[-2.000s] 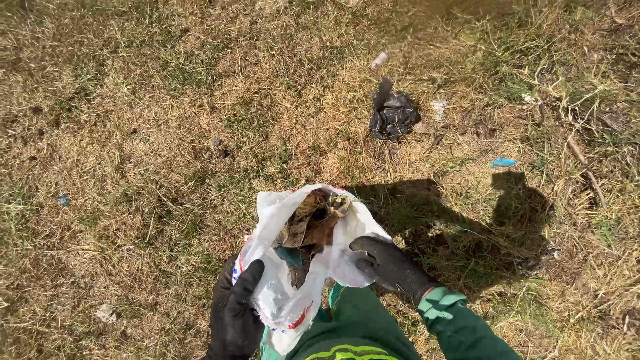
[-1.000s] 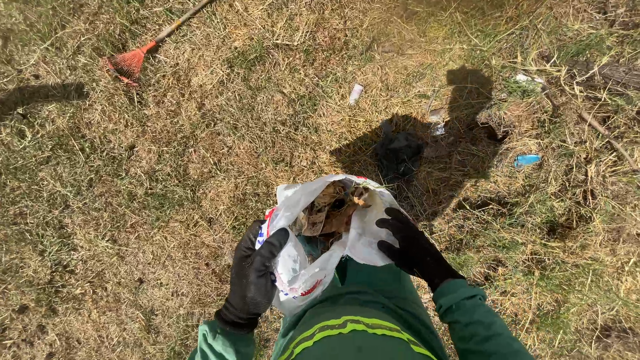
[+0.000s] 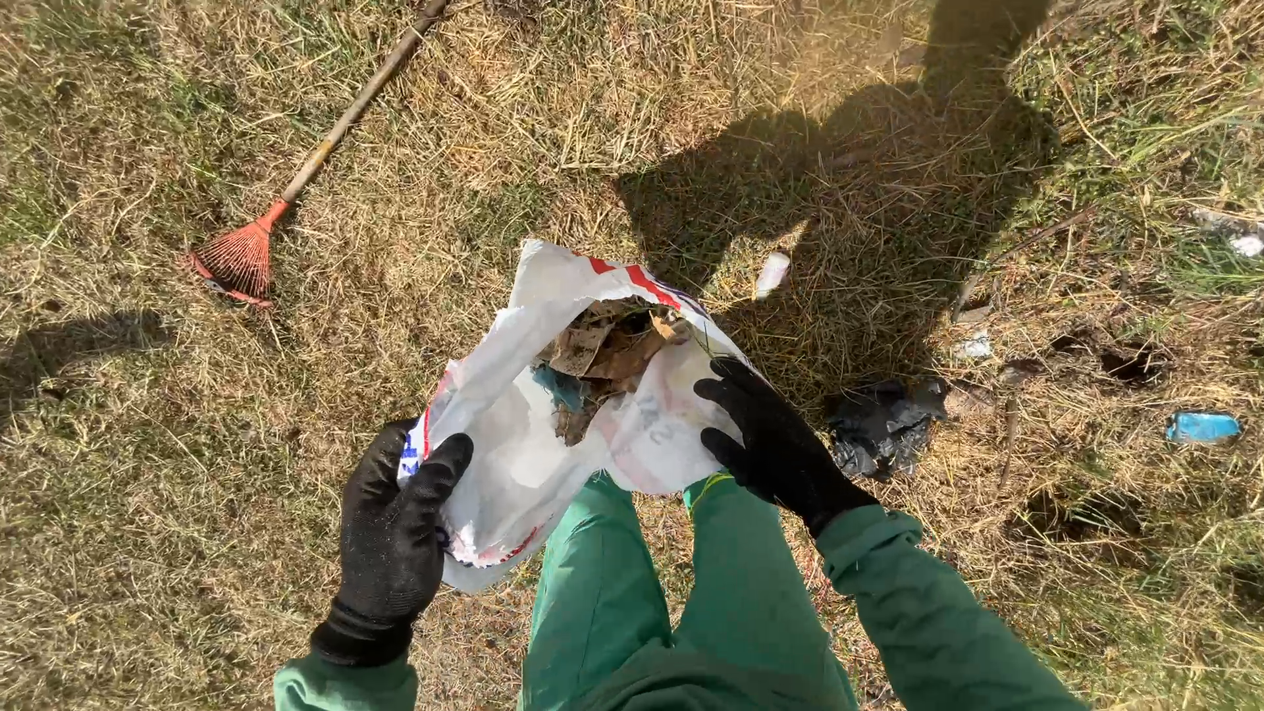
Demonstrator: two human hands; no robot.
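A white plastic bag [image 3: 513, 395] with red and blue print hangs open in front of my green trousers. Dry brown leaves or scraps [image 3: 617, 351] and a bluish-green piece [image 3: 561, 387] lie inside it. My left hand [image 3: 400, 523], in a black glove, grips the bag's left edge between thumb and fingers. At the right side, my right hand [image 3: 775, 439], gloved in black too, has its fingers spread against the plastic; its thumb is partly hidden, and the bag's rim runs under the fingers.
An orange fan rake [image 3: 242, 259] with a wooden handle lies on dry grass at upper left. Right of the bag are a crumpled black plastic bag [image 3: 884, 427], a white piece of litter [image 3: 773, 274] and a blue item [image 3: 1202, 427]. Dark holes and twigs mark the ground at right.
The bag's mouth is spread wider than a second ago, with both hands still at it. The view has shifted; the rake, out of sight two seconds ago, shows more fully.
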